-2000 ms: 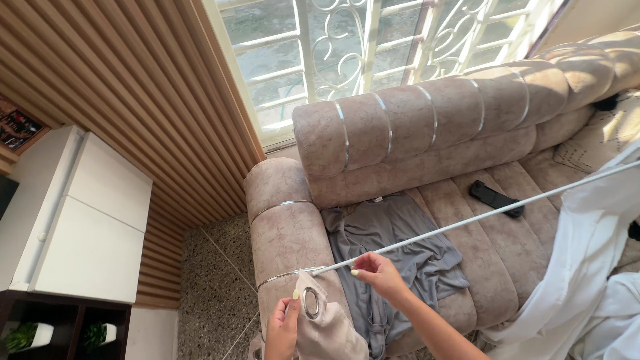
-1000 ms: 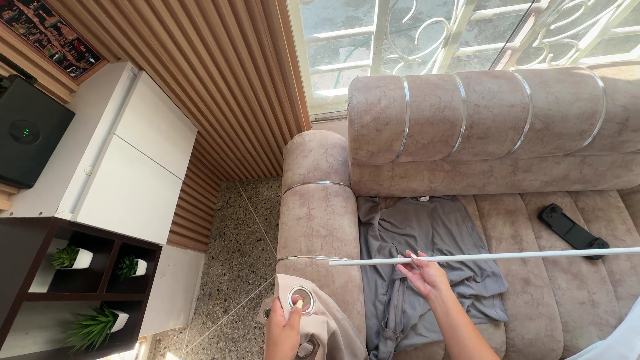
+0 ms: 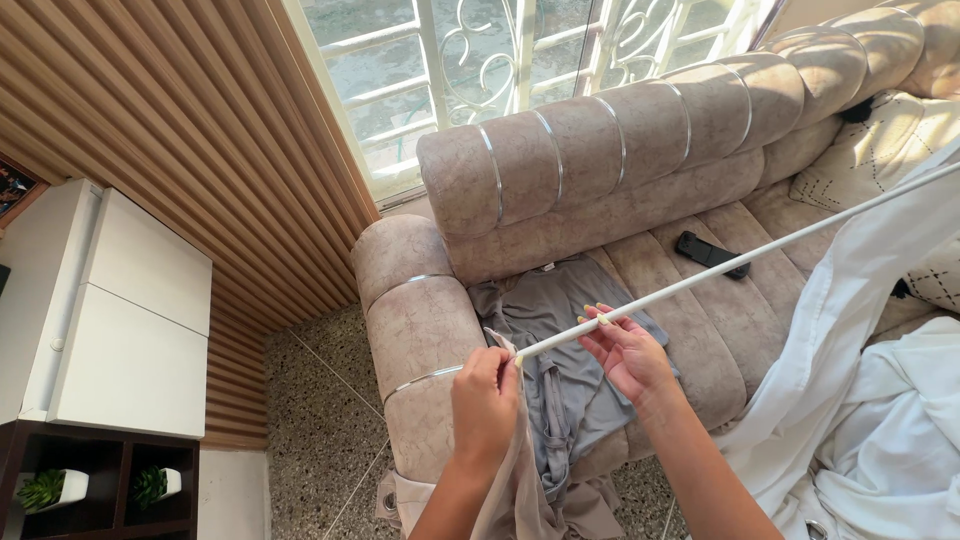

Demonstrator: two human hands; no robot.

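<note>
A white curtain rod [image 3: 697, 279] slants from the lower middle up to the right edge. My left hand [image 3: 487, 397] pinches the top edge of a beige grommet curtain [image 3: 517, 465] at the rod's near end; whether the rod passes through a grommet there cannot be told. The rod lies between the thumb and fingers of my right hand [image 3: 626, 352], a short way up from that end. White curtain fabric [image 3: 832, 322] hangs at the rod's far part and heaps at the lower right. One metal grommet [image 3: 388, 501] of the beige curtain shows at its lower left.
Behind the rod stands a beige sofa [image 3: 637, 210] with a grey garment [image 3: 577, 315], a black handheld device [image 3: 711, 255] and patterned cushions [image 3: 870, 150]. At the left are a slatted wood wall [image 3: 187, 150], a white cabinet [image 3: 135, 337] and dark shelves [image 3: 120, 480] with potted plants.
My left hand has moved from holding the beige curtain by a grommet, apart from the rod, to the rod's end. The view has turned, bringing the white fabric back into sight.
</note>
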